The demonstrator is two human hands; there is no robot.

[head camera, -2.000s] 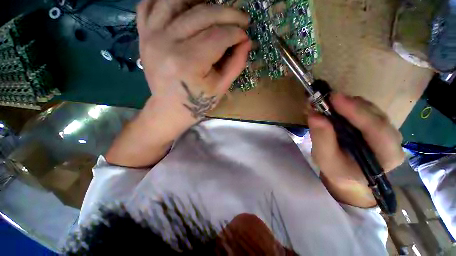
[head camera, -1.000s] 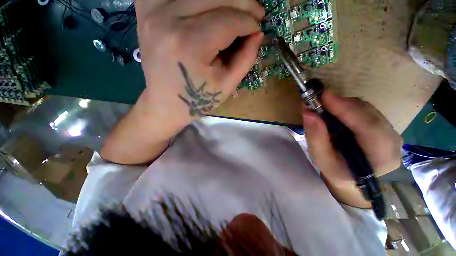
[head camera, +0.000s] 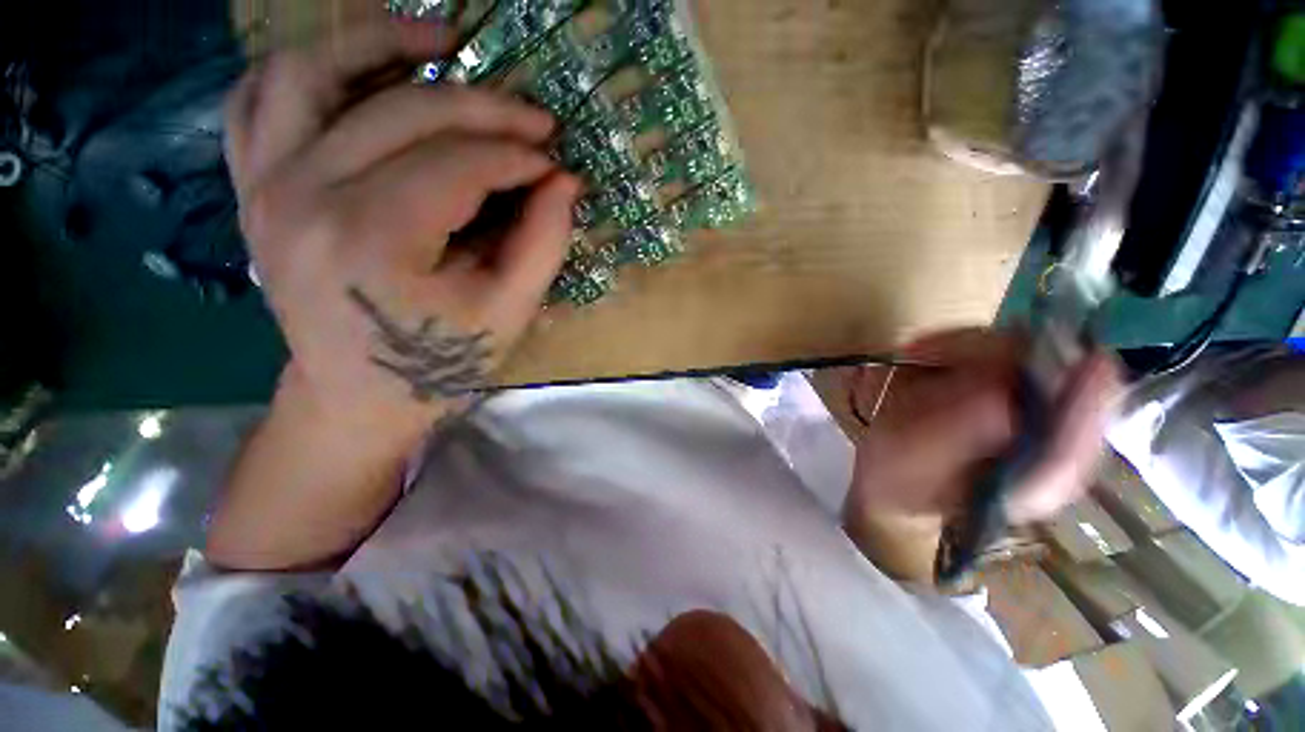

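Note:
A green PCB panel [head camera: 651, 157] lies on the tan work board [head camera: 844, 243]. My left hand [head camera: 415, 215] rests over the panel's left part, thumb and forefinger pinched together at its edge; whether a thin wire is between them is hard to tell. A thin dark wire runs over the panel near the fingertips. My right hand [head camera: 988, 429] is blurred, right of the panel and at the board's front edge. It holds the soldering iron [head camera: 1023, 415], whose blurred metal end points up toward the round container [head camera: 1045, 86].
Dark wires and pale discs [head camera: 158, 265] lie on the green mat [head camera: 86, 322] at the left. A black object and a cable [head camera: 1216, 322] are at the right. Cardboard boxes [head camera: 1131, 615] stand low right. White cloth [head camera: 1231, 458] shows at the right edge.
The view has shifted right, so the panel and left hand appear further left. My right hand has moved away from the panel with the iron, which now points toward the container.

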